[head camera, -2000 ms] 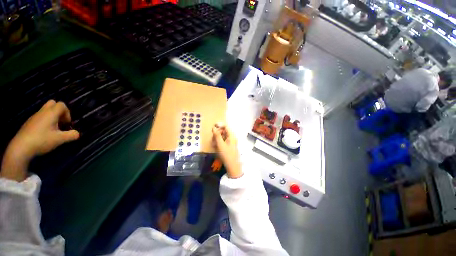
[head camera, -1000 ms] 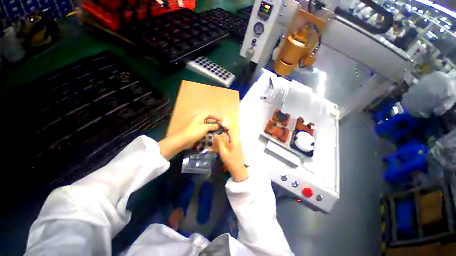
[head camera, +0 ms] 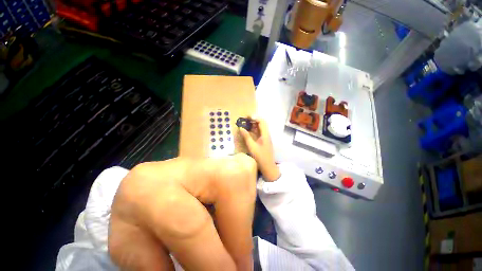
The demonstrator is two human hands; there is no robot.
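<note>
A small black part is in the fingertips of my right hand, over the right edge of a tan cardboard board. A pale liner sheet with rows of round dark stickers lies on the board, left of the part. My left hand is very large and close to the camera, with its fingers bent. It covers the board's lower edge and the liner's lower end. Its fingertips are hidden, so I cannot tell whether it holds anything.
A white bench-top machine stands at the right, with orange-brown fixture blocks, a round white piece and a red button. A gold-brown machine head hangs above. Black trays and a pale perforated tray are on the green bench.
My left hand has left the black part and come up close to the camera. My right hand keeps the part at the board's right side. The sticker rows are uncovered again.
</note>
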